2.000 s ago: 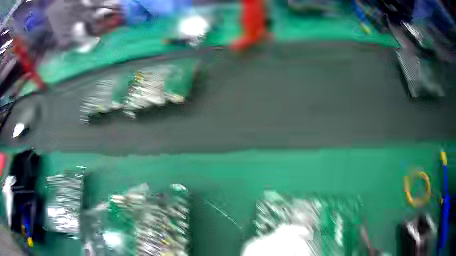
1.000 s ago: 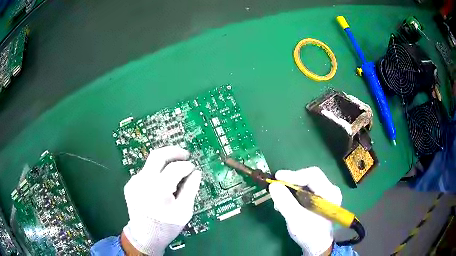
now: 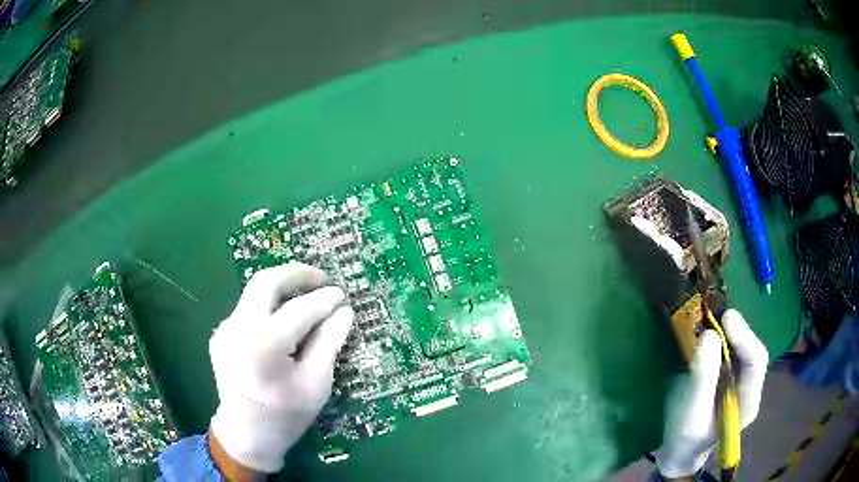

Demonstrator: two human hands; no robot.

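A green circuit board [image 3: 452, 311] lies tilted on the green mat. My left hand [image 3: 283, 353], in a white glove, rests over its left part, thumb and fingertips together; I cannot tell whether solder wire is between them. My right hand [image 3: 721, 377], also gloved, grips the yellow soldering iron [image 3: 730, 424] like a pen. The iron's dark shaft points up into the open, crusted holder of the soldering iron stand [image 3: 659, 245]. The cleaning sponge [image 3: 688, 325] at the stand's low end is partly hidden by the iron and hand.
More boards [image 3: 108, 367] lie at the left, partly in clear plastic. A yellow tape roll [image 3: 628, 116] and blue desoldering pump [image 3: 741, 188] lie beyond and beside the stand. Black fans [image 3: 786, 141] are at the right edge. Another board [image 3: 38, 108] lies on the dark conveyor [image 3: 235, 56].
My right hand has moved the iron right, off the board and to the stand, turning its tip away from me. My left hand stays over the board. The view has shifted slightly.
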